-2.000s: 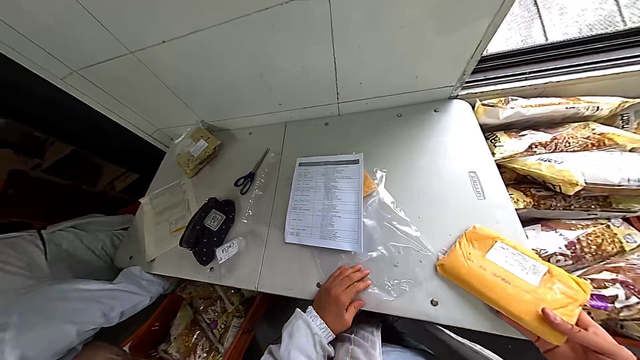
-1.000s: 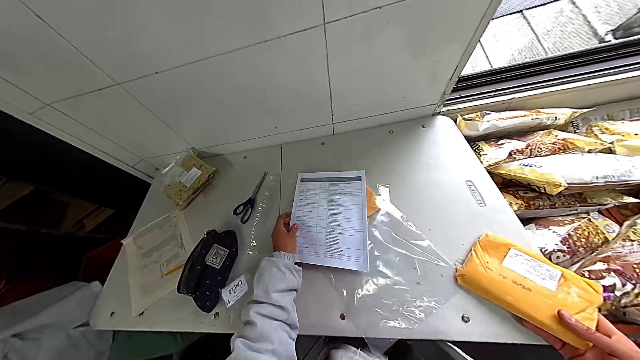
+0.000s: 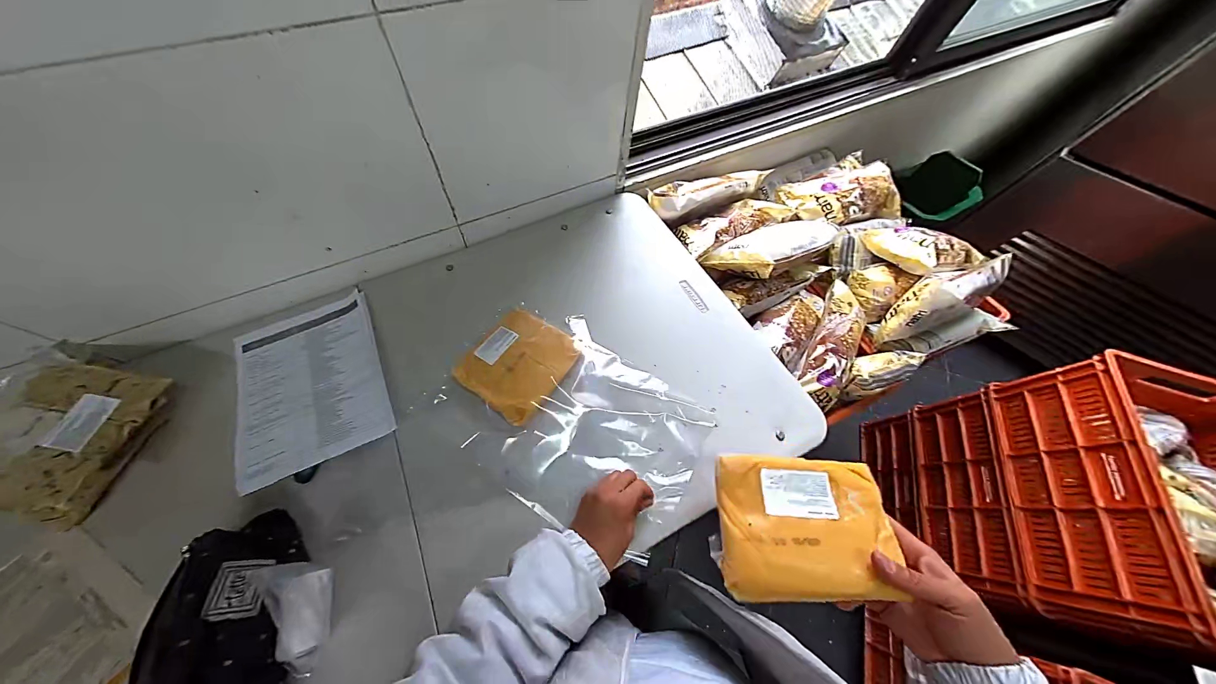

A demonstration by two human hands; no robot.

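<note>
My right hand (image 3: pixel 926 589) holds a yellow packet (image 3: pixel 807 532) with a white label, off the table's right front corner. My left hand (image 3: pixel 613 513) pinches the near edge of a clear plastic bag (image 3: pixel 627 418) lying on the table. Inside or under the bag's far part, I cannot tell which, is a flat orange packet (image 3: pixel 521 366) with a white label. A printed sheet (image 3: pixel 309 389) lies to the left, with a small dark bit of something showing from under its lower edge. Nearer me are a black patterned pouch (image 3: pixel 223 598) and a small clear wrapper (image 3: pixel 299 608).
A bag with a labelled brownish-green product (image 3: pixel 85 427) lies at the far left of the table (image 3: pixel 532 266). Filled printed bags (image 3: pixel 836 266) are heaped beyond its right edge. Red plastic crates (image 3: pixel 1054 484) stand at the right, below a window.
The printed sheet has moved left, off the orange packet, and now lies over where the scissors were. My left hand has left the sheet for the clear bag. The view has turned right.
</note>
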